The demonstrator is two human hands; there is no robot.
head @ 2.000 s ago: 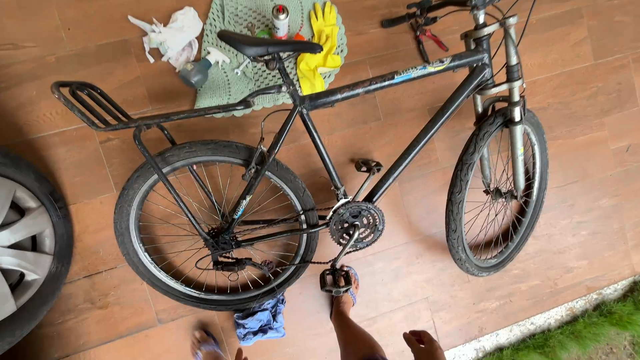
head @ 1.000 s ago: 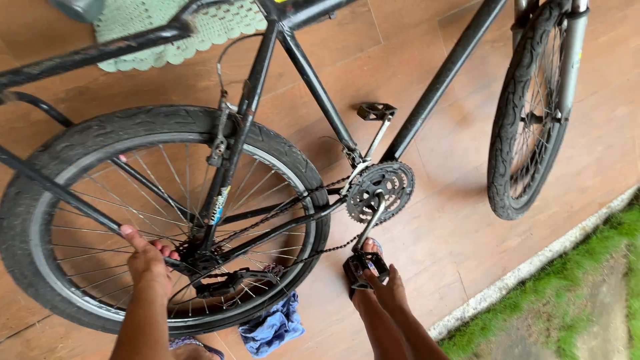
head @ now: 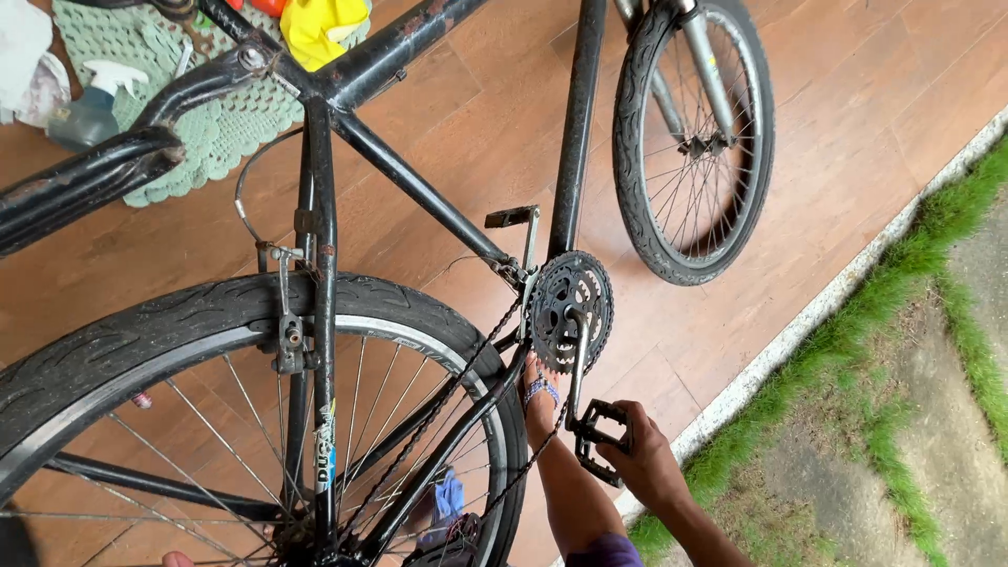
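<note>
My right hand (head: pixel 642 457) grips the black bicycle pedal (head: pixel 602 441) at the end of the silver crank arm (head: pixel 580 370). The crank joins the black chainring (head: pixel 571 311), from which the chain (head: pixel 429 421) runs back to the rear hub at the bottom edge. Of my left hand (head: pixel 178 559), only a fingertip shows at the bottom edge, by the spokes of the rear wheel (head: pixel 394 295); what it does is hidden. The other pedal (head: pixel 510 216) points up and left, beyond the frame. The rear brake (head: pixel 291 335) sits over the tire.
A green crocheted mat (head: pixel 228 126) holds yellow rubber gloves (head: pixel 319 27) and a spray bottle (head: pixel 87 114). The front wheel (head: pixel 693 142) stands on the tiled floor. My foot (head: pixel 542 390) is behind the chainring. A blue cloth (head: pixel 447 504) lies behind the rear wheel. Grass (head: pixel 787 402) borders a stone curb.
Both hands have come up to the bicycle; my right hand now holds the pedal. My left hand, on the frame near the rear hub one second ago, is mostly out of view. The view has moved closer.
</note>
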